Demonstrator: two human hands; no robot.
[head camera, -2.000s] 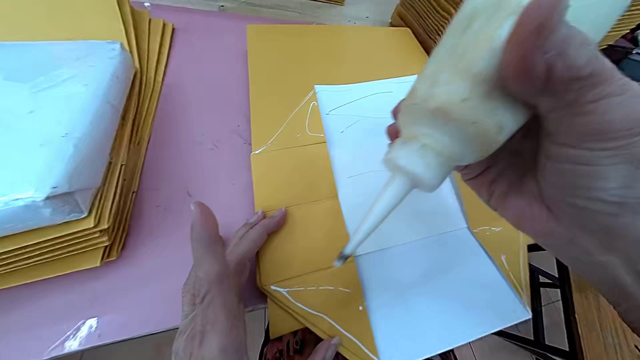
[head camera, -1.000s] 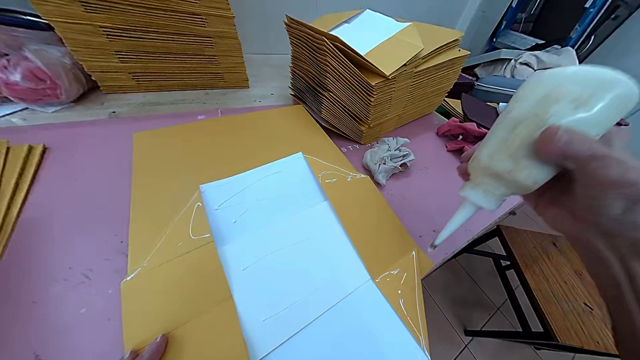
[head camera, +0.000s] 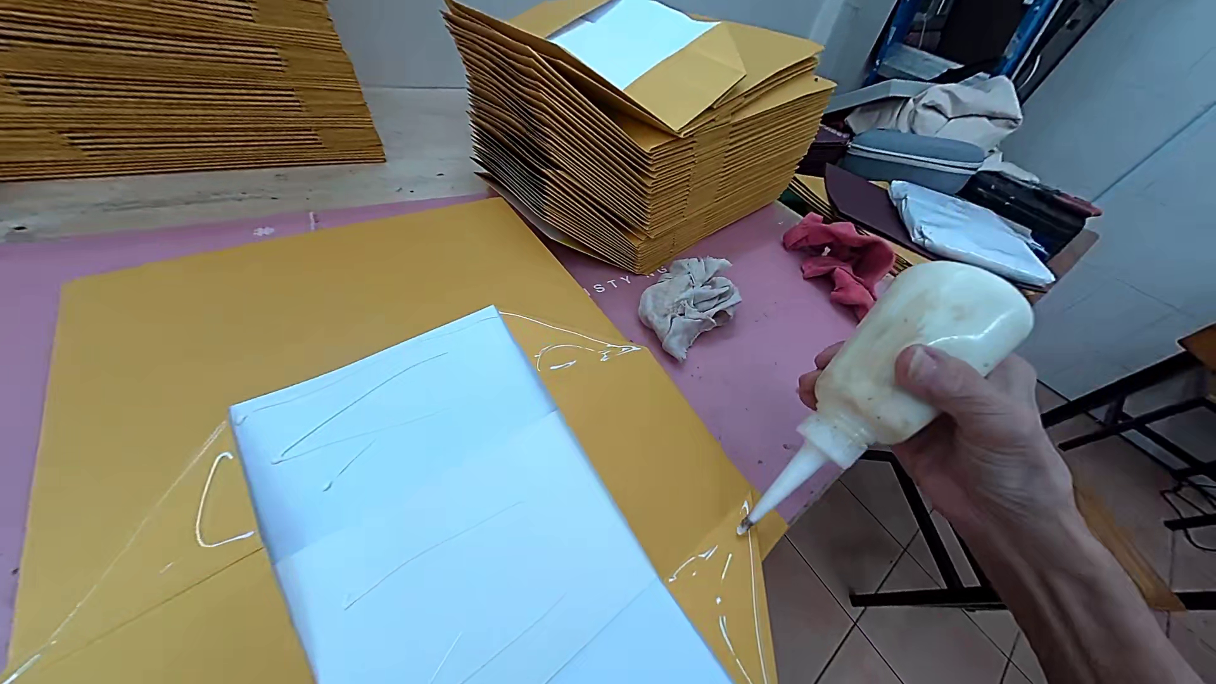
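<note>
My right hand (head camera: 988, 427) grips a translucent plastic squeeze bottle (head camera: 931, 342) of whitish glue, tilted nozzle down. The nozzle's dark tip is at the right corner of a yellow-brown paper sheet (head camera: 285, 285), beside fresh glue lines. A white paper piece (head camera: 427, 513) lies on the yellow sheet and bears thin glue strokes. More glue lines run on the yellow paper to the left and right of the white piece. My left hand is out of view.
A tall stack of folded yellow-brown paper (head camera: 608, 161) stands behind, another folded stack (head camera: 171, 95) at the back left. A crumpled grey cloth (head camera: 691, 304) and a red cloth (head camera: 841, 261) lie on the pink mat (head camera: 750, 380). A stool frame (head camera: 931, 598) stands at the lower right.
The view has moved. The nozzle, held off the paper's right edge one second ago, is now at its right corner. My left hand, earlier on the paper, has left view.
</note>
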